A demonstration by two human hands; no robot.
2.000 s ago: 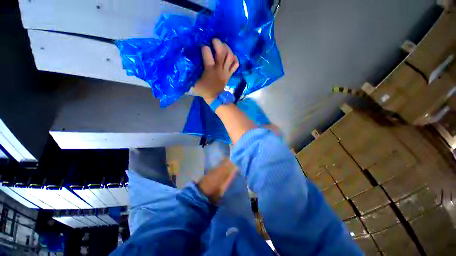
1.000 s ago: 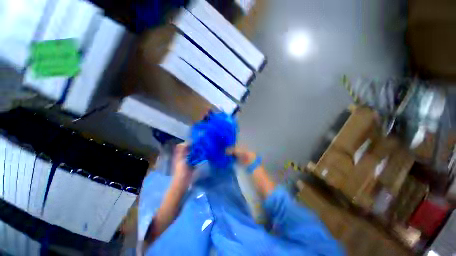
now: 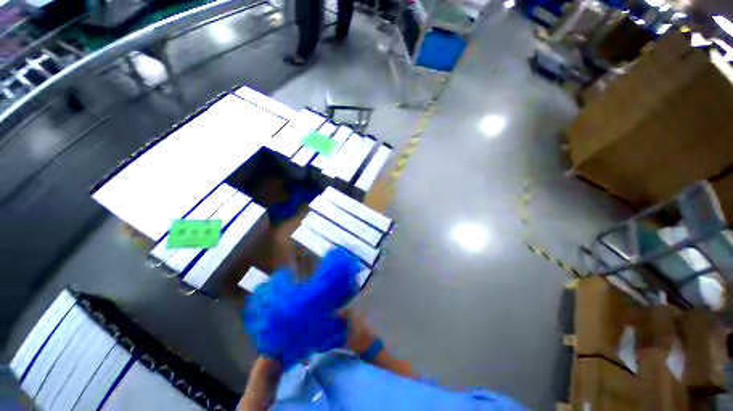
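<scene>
A crumpled ball of blue protective film [image 3: 301, 305] is held low in front of my body. My left hand [image 3: 261, 381] is at its lower left edge, partly cut off from sight by the film. My right hand [image 3: 359, 333], with a blue wristband, is at its lower right side. The film hides most fingers of both hands. Just beyond the film, white-edged metal housings [image 3: 344, 217] stand in a row on the pallet.
More housings [image 3: 189, 164] stand behind, two with green label sheets [image 3: 195, 233]. Another housing row [image 3: 88, 361] is at lower left. A conveyor rail [image 3: 120, 58] curves at upper left, near a person's legs [image 3: 309, 28]. Cartons [image 3: 655, 120] and a metal trolley [image 3: 659, 241] stand right.
The spread film has been gathered into a ball between both hands. The view has lifted and now shows more of the pallet, the floor and the conveyor. The ball sits a little lower and farther left.
</scene>
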